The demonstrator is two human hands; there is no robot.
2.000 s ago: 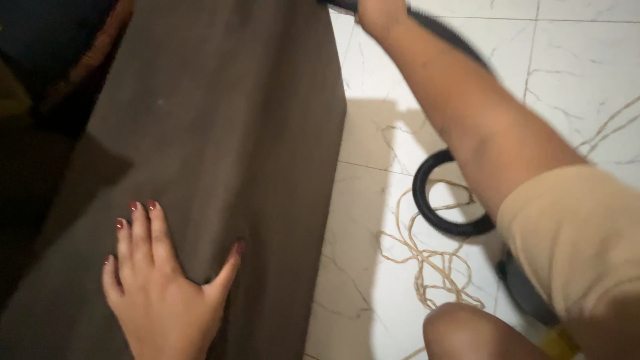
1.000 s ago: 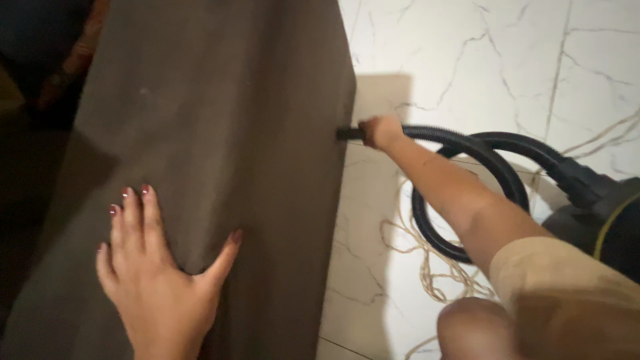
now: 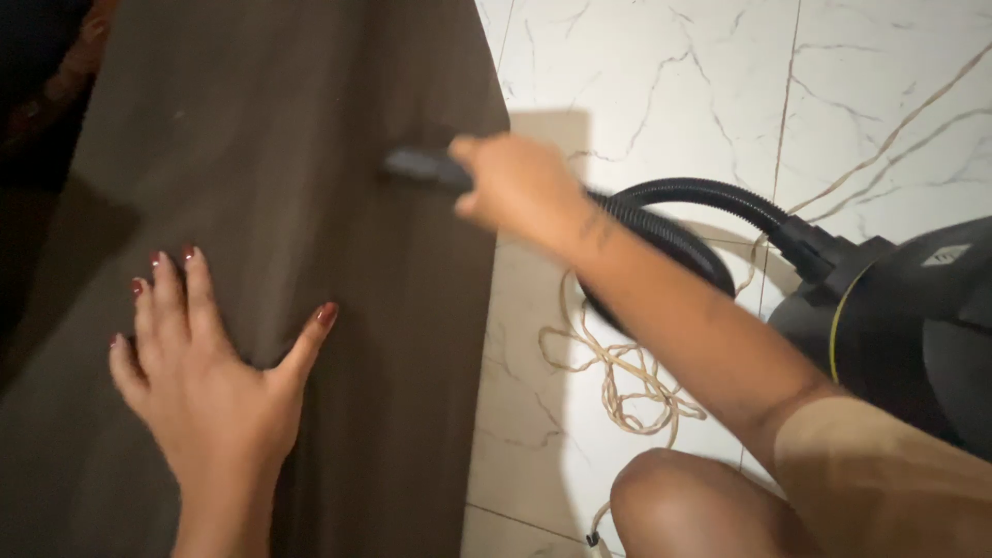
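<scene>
My right hand (image 3: 523,186) grips the end of a black corrugated vacuum hose (image 3: 697,194). A short dark nozzle (image 3: 426,167), blurred, points left from it over the side of a dark brown upholstered piece of furniture (image 3: 411,349); whether it touches the fabric I cannot tell. My left hand (image 3: 213,364) lies flat on the same brown surface at the lower left, fingers spread, with nothing in it. From my right hand the hose loops behind my forearm and joins the black vacuum cleaner (image 3: 891,333) at the right.
A tangled beige twisted cord (image 3: 635,387) lies on the white marble-patterned tile floor (image 3: 620,70), near my bent knee (image 3: 690,504). More cord runs toward the upper right. A dark patterned item (image 3: 66,70) is at the far upper left.
My right hand was farther up beside the furniture two seconds ago, then came down to its edge. Now it and the nozzle are over the furniture's side. My left hand remains on the surface.
</scene>
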